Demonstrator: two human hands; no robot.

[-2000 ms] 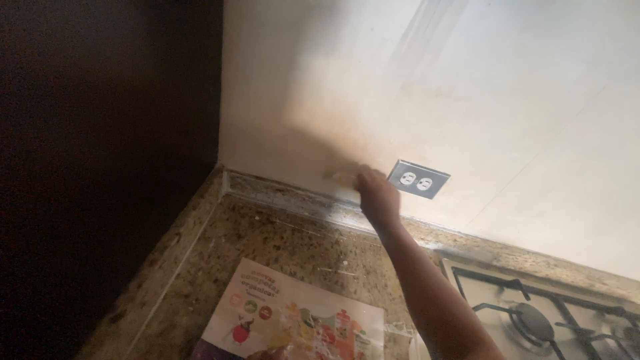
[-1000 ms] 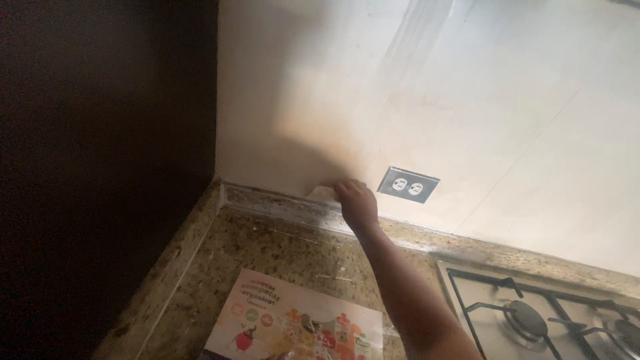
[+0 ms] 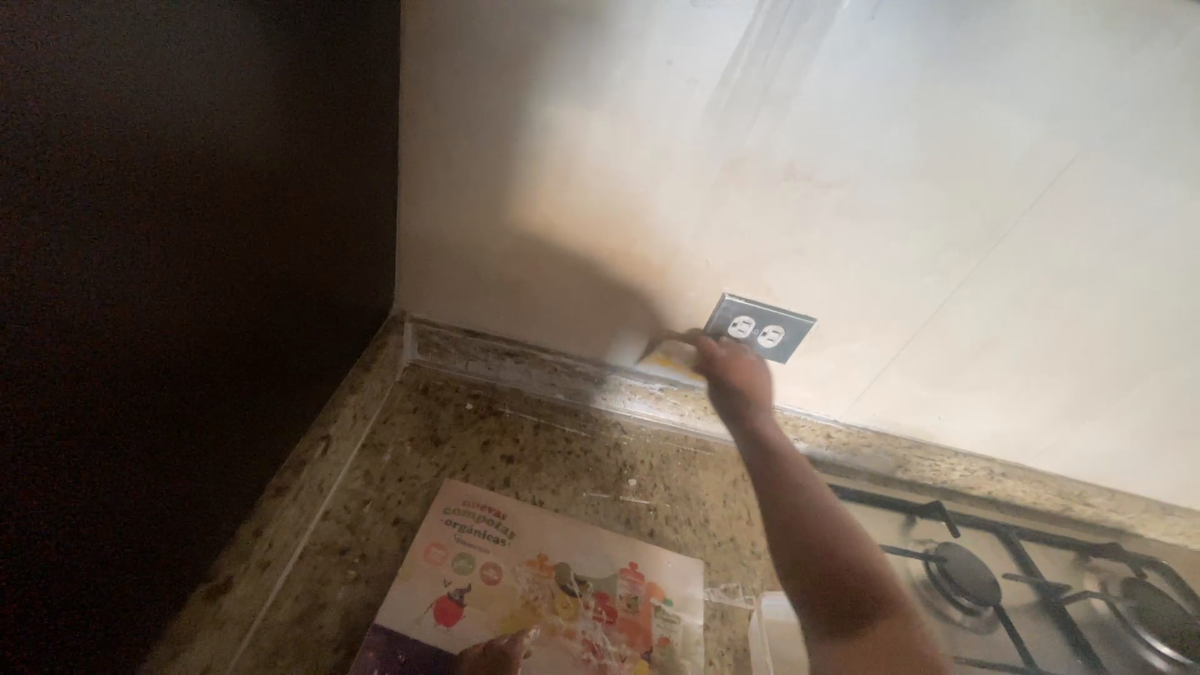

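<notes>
My right hand [image 3: 736, 375] reaches to the foot of the pale wall [image 3: 609, 169], just left of and below the dark outlet plate [image 3: 786, 343]. Its fingers hold a small, flat, yellowish piece [image 3: 677, 364] against the wall, just above the stone backsplash strip [image 3: 525, 367]; blur hides what it is. White residue marks the strip. At the bottom edge, what seems to be part of my left hand [image 3: 497, 654] shows over a printed sheet [image 3: 572, 572]; most of it is out of frame, and its grip cannot be seen.
A dark panel [image 3: 197, 169] stands at the left. Below the wall runs a speckled stone countertop [image 3: 525, 450] with white specks and streaks. A gas cooktop [image 3: 994, 609] lies at the lower right. A pale container [image 3: 776, 633], partly hidden, sits beside my right forearm.
My right hand has shifted along the base of the wall, left from the outlet and then back right, close to the plate. The printed sheet stays on the countertop.
</notes>
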